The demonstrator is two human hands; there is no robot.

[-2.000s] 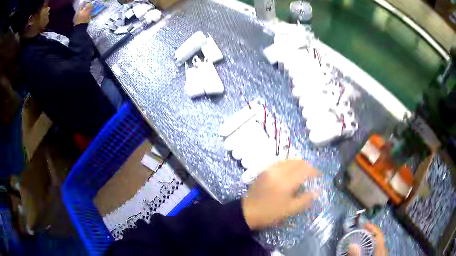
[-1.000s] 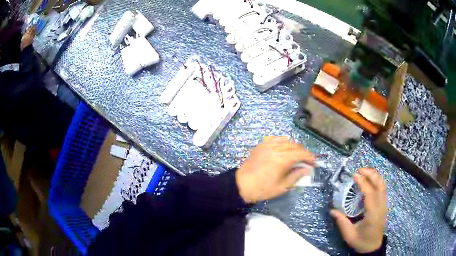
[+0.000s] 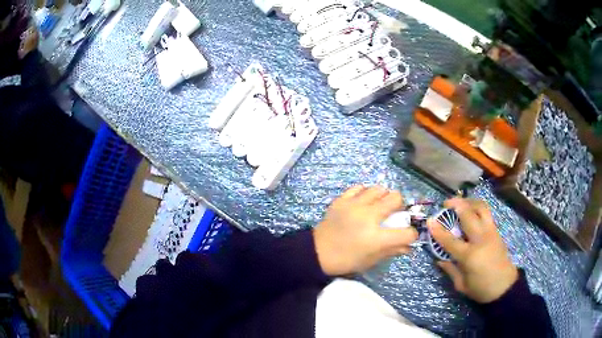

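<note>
My left hand grips a white handle shell, mostly hidden under the fingers, with thin red and dark wires at its right end. My right hand holds a round fan head with a spoked front, its fingers over the rim and front. The handle and fan head meet or nearly meet between my hands, just above the silvery bench; whether they are joined I cannot tell.
Handle shells with wires lie in a near row and a far row. More white parts lie at upper left. The orange press fixture and parts carton are right. A blue crate stands left, a person's dark sleeve beyond.
My right hand has moved up and left with the fan head, closing the gap to the handle in my left hand. Earlier my left hand reached near the handle row.
</note>
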